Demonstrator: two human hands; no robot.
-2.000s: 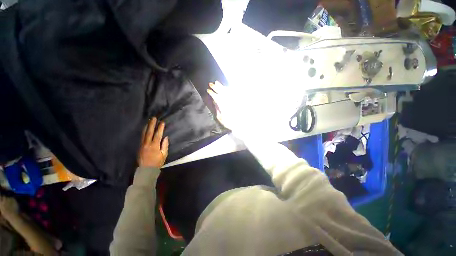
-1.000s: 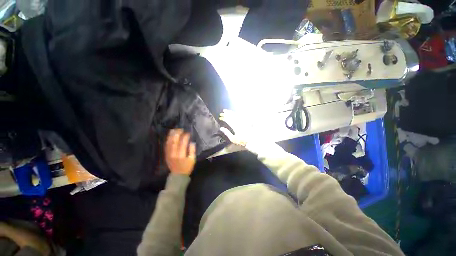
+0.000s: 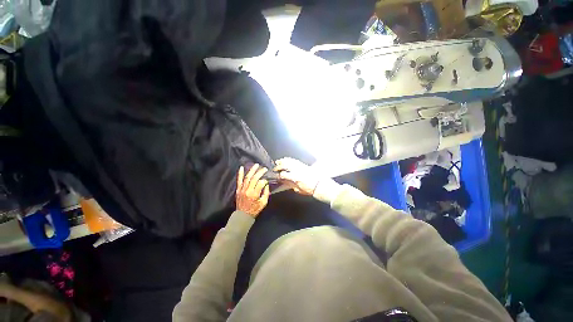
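Note:
A large black garment (image 3: pixel 144 119) lies heaped over the left and middle of the table. Its shinier lining (image 3: pixel 235 141) shows near its right edge. My left hand (image 3: pixel 252 190) lies on the lining's lower edge with fingers extended; whether it grips cloth is unclear. My right hand (image 3: pixel 295 175) pinches the cloth's corner at the table's front edge, just right of my left hand. The white sewing machine (image 3: pixel 433 69) stands at the right. Lamp glare hides its needle area.
Black-handled scissors (image 3: pixel 369 141) lie on the machine bed. A blue bin (image 3: pixel 480 195) with black and white scraps stands at the right. A blue ring-shaped thing (image 3: pixel 47 227) and orange sheet (image 3: pixel 102 217) are at the left. Another person's arm (image 3: pixel 34 303) shows at the lower left.
My left hand has moved right along the garment, close to my right hand. My right hand has moved down to the cloth's corner and closed on it. The lining edge is drawn together.

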